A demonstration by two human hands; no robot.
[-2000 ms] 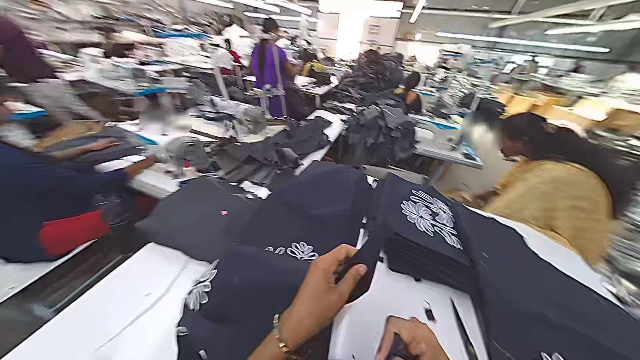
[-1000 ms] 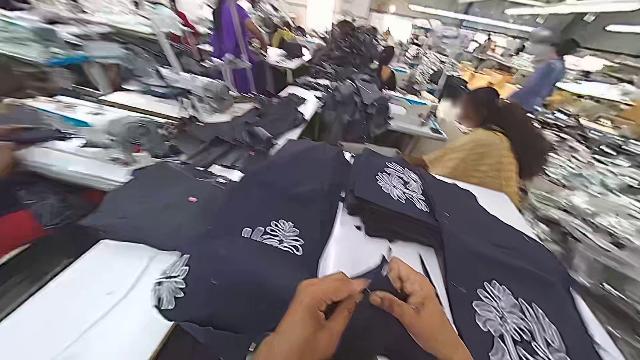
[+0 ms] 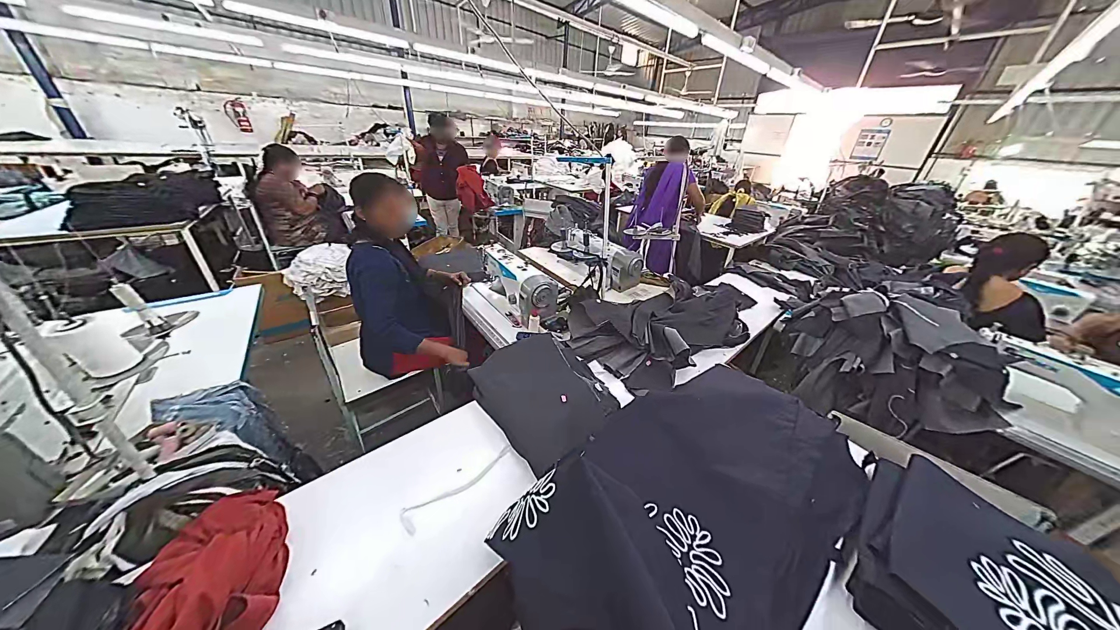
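Neither of my hands shows in the head view now. Dark navy fabric panels with white leaf-like embroidery (image 3: 700,481) lie spread over the white table (image 3: 376,507) in front of me. To their right sits a stack of folded navy pieces (image 3: 971,542), its top one bearing a similar white motif. A plain dark piece (image 3: 547,394) with a small pink mark lies at the table's far edge. A thin white strip or thread (image 3: 455,490) rests on the bare white surface.
Red cloth (image 3: 219,560) and mixed garments are heaped at the lower left. A seated co-worker in blue (image 3: 385,297) is beyond the table, beside a sewing machine (image 3: 525,280). Grey fabric pieces (image 3: 665,324) cover another table, with a large dark heap (image 3: 910,341) at right.
The view has swung up and left. Both hands, which were together at a dark piece of fabric a second ago, have left the view.
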